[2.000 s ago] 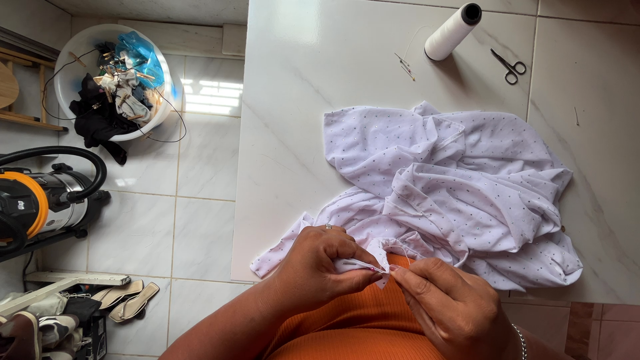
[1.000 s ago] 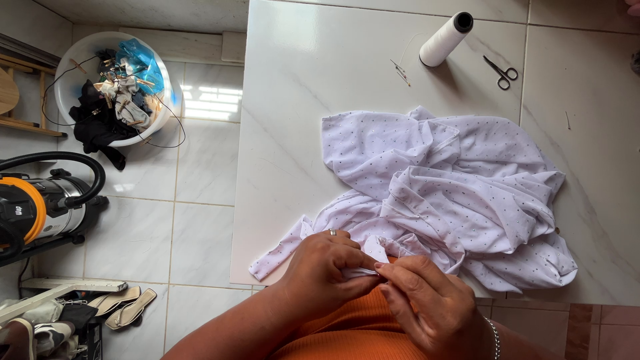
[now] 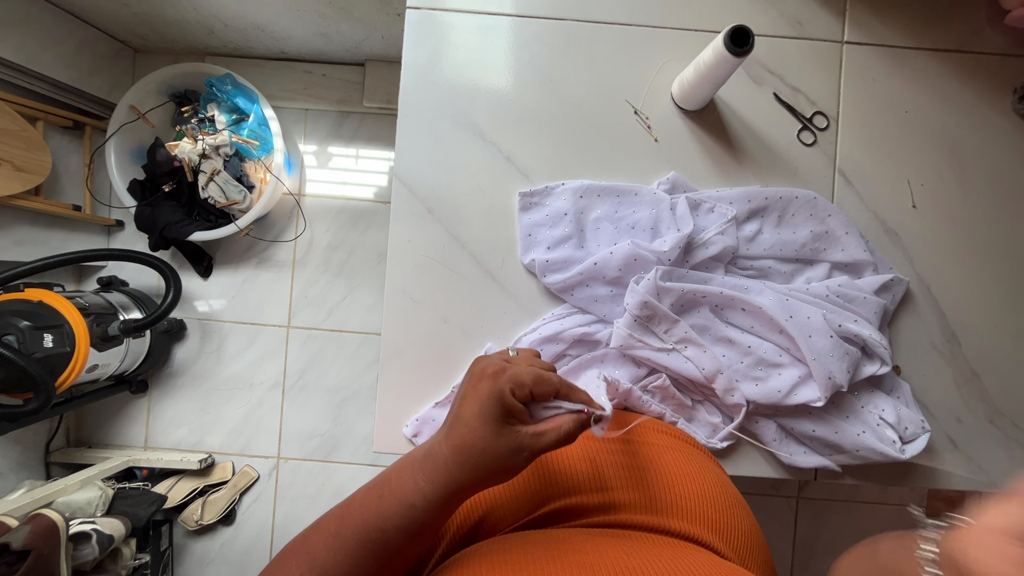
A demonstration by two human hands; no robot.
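White fabric with small shiny dots (image 3: pixel 744 296) lies bunched on the marble-look table (image 3: pixel 464 144). At its near edge my left hand (image 3: pixel 512 408) pinches a fold of it between thumb and fingers. A white thread (image 3: pixel 772 446) runs from around that fold toward the right. Blurred at the lower right edge, my right hand (image 3: pixel 988 532) is well away from the fabric; its fingers and anything in them cannot be made out. Beyond the fabric stand a cone of white thread (image 3: pixel 708 72) and small black-handled scissors (image 3: pixel 802 120). Several pins (image 3: pixel 642 122) lie beside the cone.
Another pin or needle (image 3: pixel 911 194) lies at the table's right. On the floor to the left are a white tub (image 3: pixel 276 172) of clothes and clothespins, a vacuum cleaner (image 3: pixel 96 336), and sandals (image 3: pixel 218 498) beside a low white frame (image 3: pixel 132 458).
My right hand has moved from beside my left hand out to the far lower right. My left hand still pinches the fabric.
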